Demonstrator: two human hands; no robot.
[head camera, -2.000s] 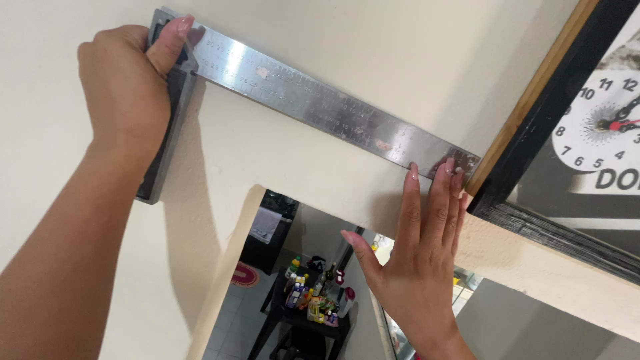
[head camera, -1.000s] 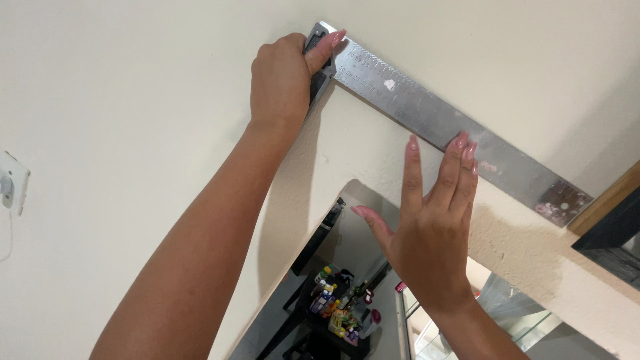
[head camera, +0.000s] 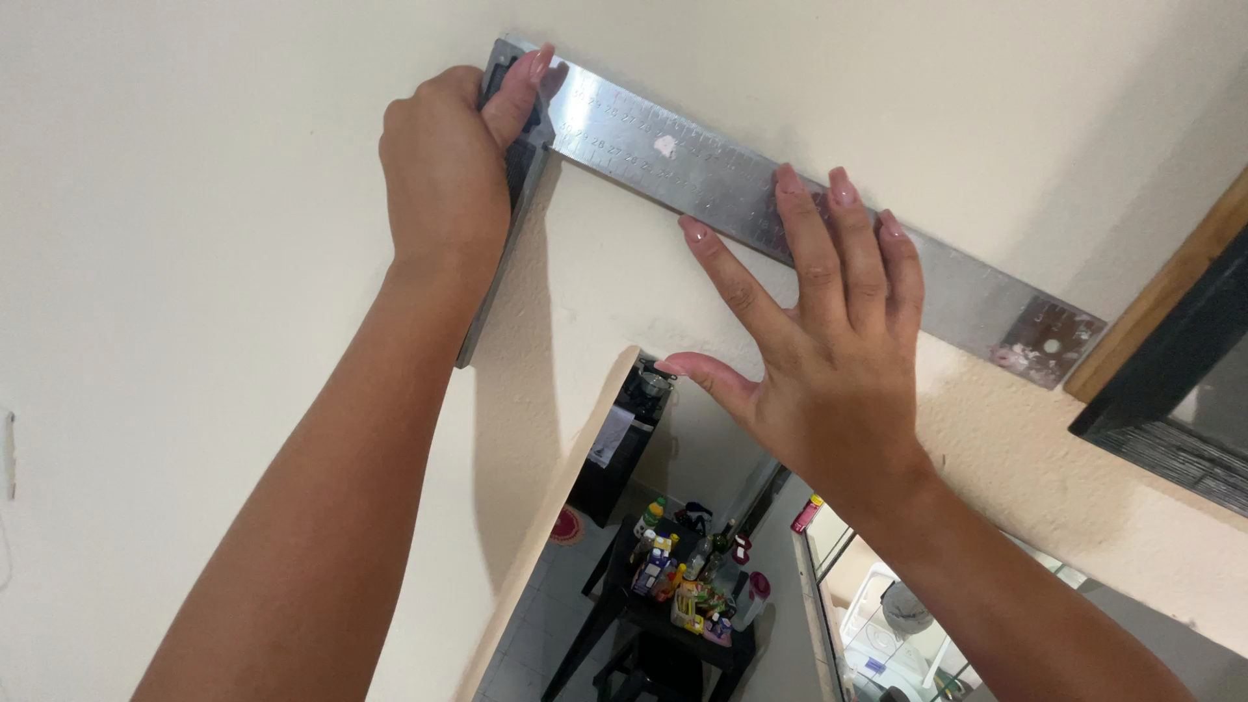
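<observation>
A steel try square lies against a cream wall, its engraved blade (head camera: 634, 136) slanting down to the right. My left hand (head camera: 448, 166) grips its dark grey stock (head camera: 507, 224), with the thumb over the corner where blade and stock meet. My right hand (head camera: 829, 351) is spread, three fingertips resting on the middle of the blade, while the index fingertip is at its lower edge and the thumb is off it. The blade's stained far end, with a small hole, reaches the wooden side of a black-fronted frame (head camera: 1150, 331).
Below the hands, an opening or mirror edge (head camera: 556, 497) borders a view of a black table (head camera: 624, 604) bearing bottles and packages. Glass shelving (head camera: 907, 624) with white items shows at lower right. A white wall fitting (head camera: 10, 453) is at the far left.
My right fingers, near the blade's far end two seconds ago, now rest around its middle. My left hand still grips the stock. The view has shifted.
</observation>
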